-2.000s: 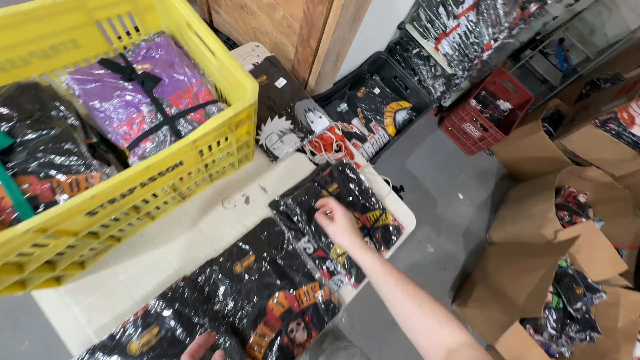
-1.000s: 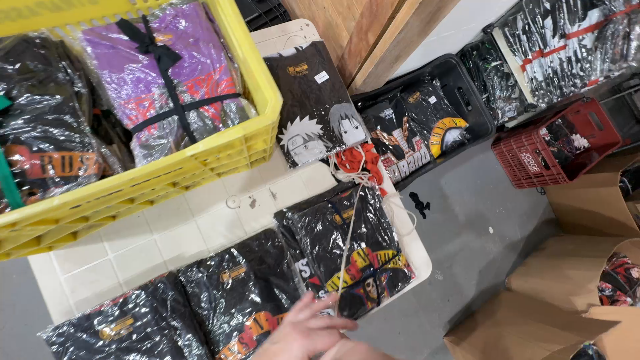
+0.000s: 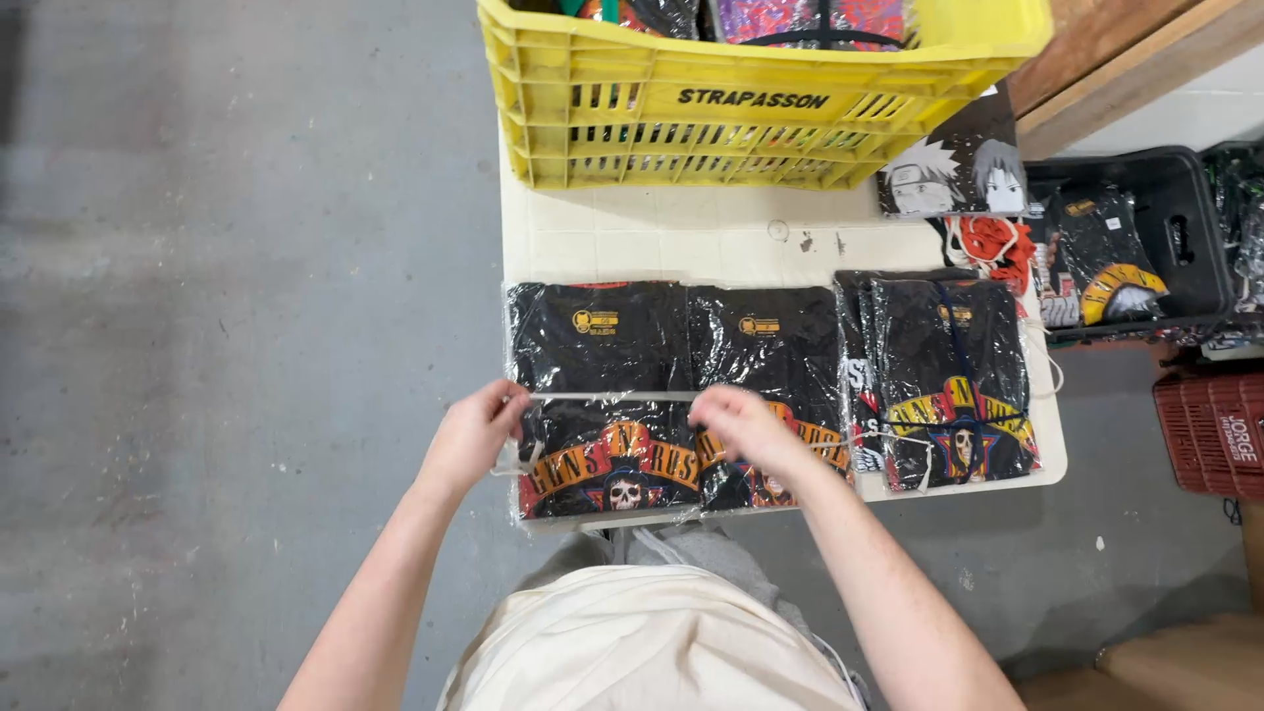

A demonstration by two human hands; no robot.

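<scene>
My left hand (image 3: 484, 425) and my right hand (image 3: 746, 425) each grip a thin white cord (image 3: 612, 396), pulled straight between them. It runs across a folded black T-shirt in clear plastic (image 3: 602, 360) at the left of the table. A loose end trails to the right from my right hand. Beneath that hand lies a second bagged black T-shirt (image 3: 770, 360). Farther right, a stack of bagged T-shirts (image 3: 913, 365) is tied crosswise with a dark cord.
A yellow plastic crate (image 3: 770, 128) holding bagged garments stands at the back of the white table (image 3: 671, 232). A red cloth bundle with white cord (image 3: 992, 247) lies at the table's right. Beyond are a black crate (image 3: 1200, 237) and a dark red crate (image 3: 1200, 434).
My hands have moved from the tied stack to the left shirt, and the white cord is now stretched between them. The view has turned and shifted greatly.
</scene>
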